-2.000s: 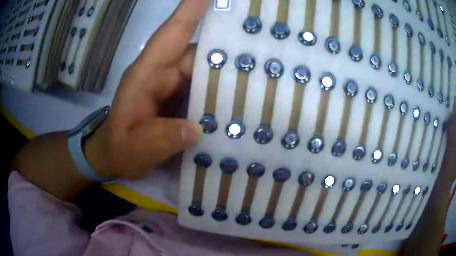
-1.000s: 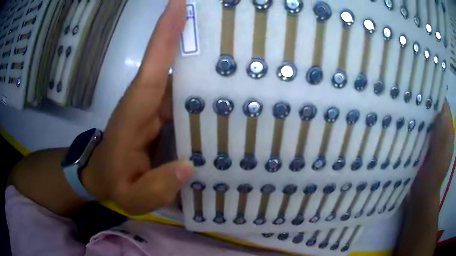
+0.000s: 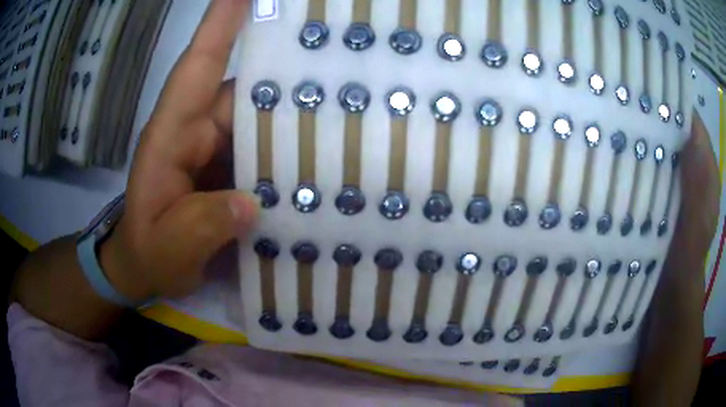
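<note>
A white foam tray (image 3: 478,163) fills the middle, held up and tilted close to the camera. Its rows of tan strips have a small round metal part (image 3: 350,199) at each end, some glinting bright. A white label (image 3: 266,9) with a blue border is at its top left. My left hand (image 3: 179,167) grips the tray's left edge, thumb on the front face, other fingers partly hidden behind. My right hand (image 3: 694,171) is at the tray's right edge, mostly hidden by it, so its fingers are hard to see.
A leaning stack of similar trays (image 3: 95,87) stands at the upper left. More metal parts on another board show below the tray's lower edge (image 3: 509,366). Yellow tape (image 3: 187,324) runs along the white table's front. Another tray (image 3: 708,32) shows at the far upper right.
Over the two seconds the tray and my left hand have moved left. The tray has tipped one way and back, its parts glinting differently. Both hands stay at its edges.
</note>
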